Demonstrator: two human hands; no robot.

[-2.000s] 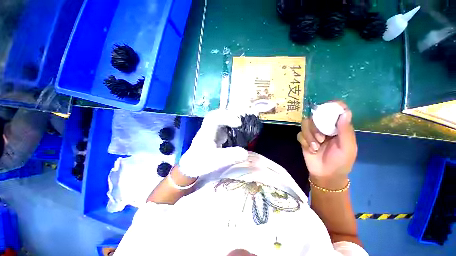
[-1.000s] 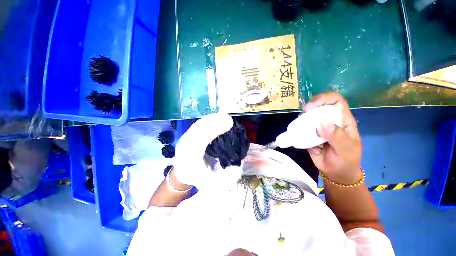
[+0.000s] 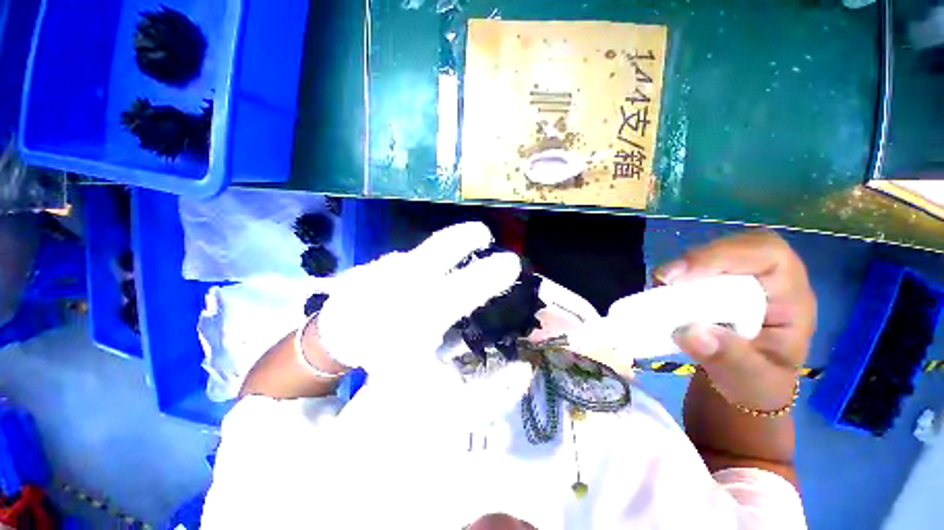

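Observation:
My left hand (image 3: 414,300), in a white glove, is closed around a black spiky head (image 3: 504,316) held over my lap. My bare right hand (image 3: 761,311) grips a white squeeze glue bottle (image 3: 688,314). The bottle lies nearly level and its nozzle end points left towards the head. The tip is hard to tell against the white shirt, so I cannot tell whether it touches the head. The gloved fingers hide part of the head.
A cardboard sheet (image 3: 564,78) with a small white oval item (image 3: 555,166) lies on the green bench (image 3: 776,114). A blue tote (image 3: 259,104) at upper left holds black heads. Lower blue totes (image 3: 171,331) hold a white liner (image 3: 243,243). A floor tote (image 3: 880,352) stands right.
The glue bottle has turned from upright-looking to pointing left at the head, and my right hand has moved lower right. The left hand still holds the head. The view has shifted.

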